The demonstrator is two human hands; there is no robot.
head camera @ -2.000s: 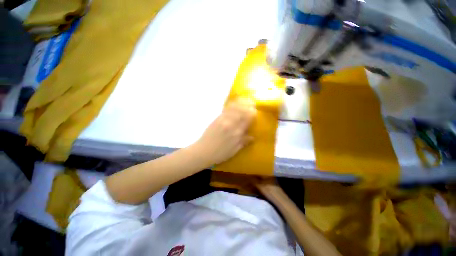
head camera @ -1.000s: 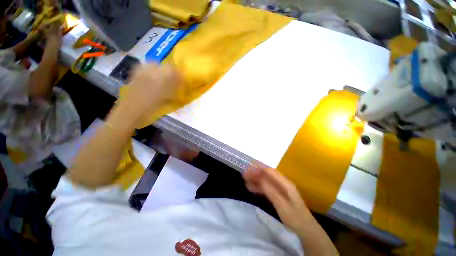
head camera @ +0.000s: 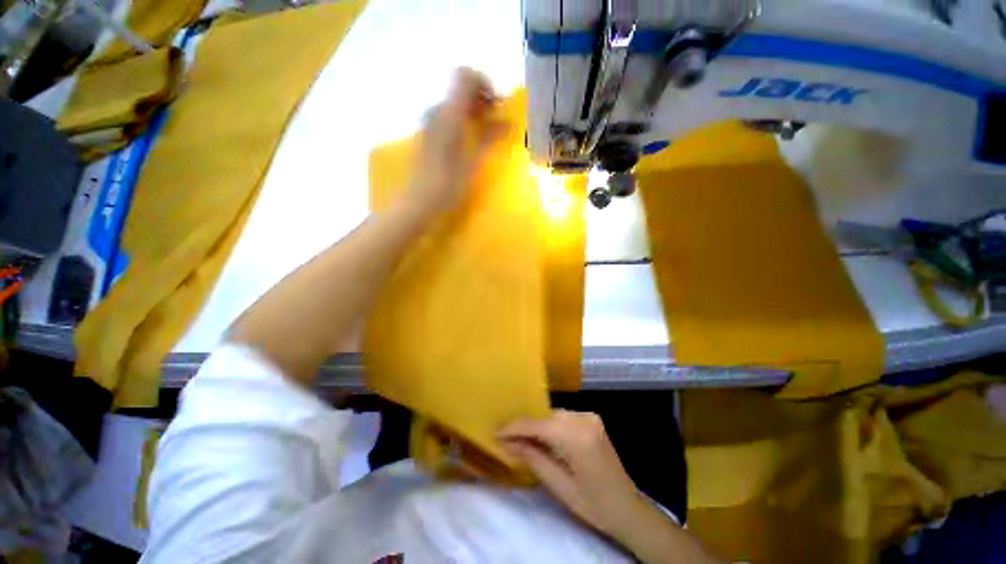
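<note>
A mustard-yellow cut panel (head camera: 463,308) lies left of the needle, over another yellow piece (head camera: 564,314) whose strip shows at its right. My left hand (head camera: 447,149), blurred, is on the panel's upper part beside the machine head; its fingertips are unclear. My right hand (head camera: 563,452) pinches the panel's lower right corner below the table edge. The white sewing machine head (head camera: 684,66) with blue stripe stands over the cloth; the lamp glare hides the presser foot. A darker yellow panel (head camera: 750,253) lies flat right of the needle.
Long cut pieces (head camera: 210,165) hang over the table edge (head camera: 629,369) at left. A folded bundle (head camera: 116,99) lies upper left by a blue-and-white box (head camera: 116,209). Snips (head camera: 949,292) lie at right. Crumpled yellow cloth (head camera: 816,474) is below the edge at right.
My left hand has moved from the long pieces at left to beside the needle. Another panel now lies over the piece there. My right hand now grips its lower corner. The view has turned right.
</note>
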